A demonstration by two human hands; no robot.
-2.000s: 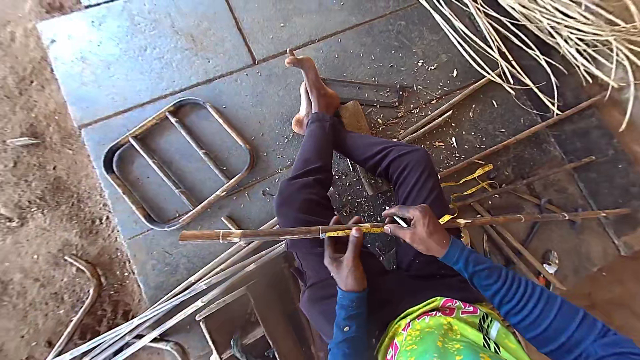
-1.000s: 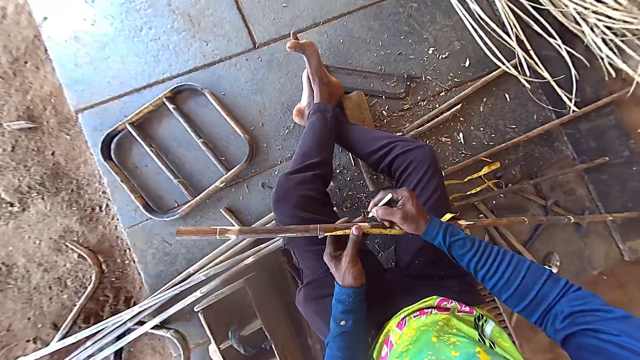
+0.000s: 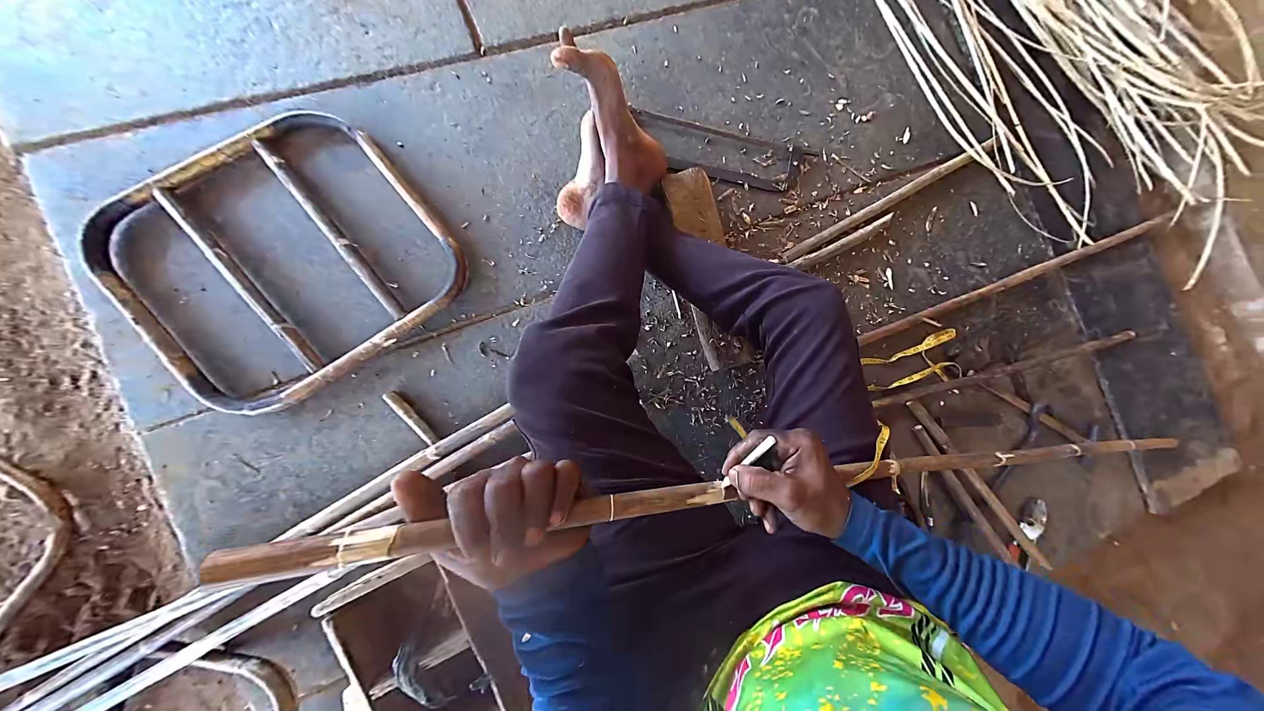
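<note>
A long cane pole (image 3: 642,502) lies across my lap, its thick end raised at the left. My left hand (image 3: 504,518) is wrapped around its thicker part. My right hand (image 3: 790,479) holds a small pale marker-like tool (image 3: 759,451) between thumb and fingers, its fist resting against the cane. A yellow measuring tape (image 3: 879,451) loops over the cane just right of my right hand. More of the tape (image 3: 913,360) lies beyond my knee. The tool's tip is mostly hidden by my fingers.
A rounded cane frame with two crossbars (image 3: 267,262) lies on the stone slabs at left. Split cane strips (image 3: 1096,89) spread at upper right. Loose poles (image 3: 1007,281) lie at right, others (image 3: 395,484) at lower left. A wooden block (image 3: 694,205) sits by my feet.
My left hand has moved left along the cane and now wraps around it. The yellow tape no longer lies along the cane between my hands. The cane's left end appears raised toward the camera.
</note>
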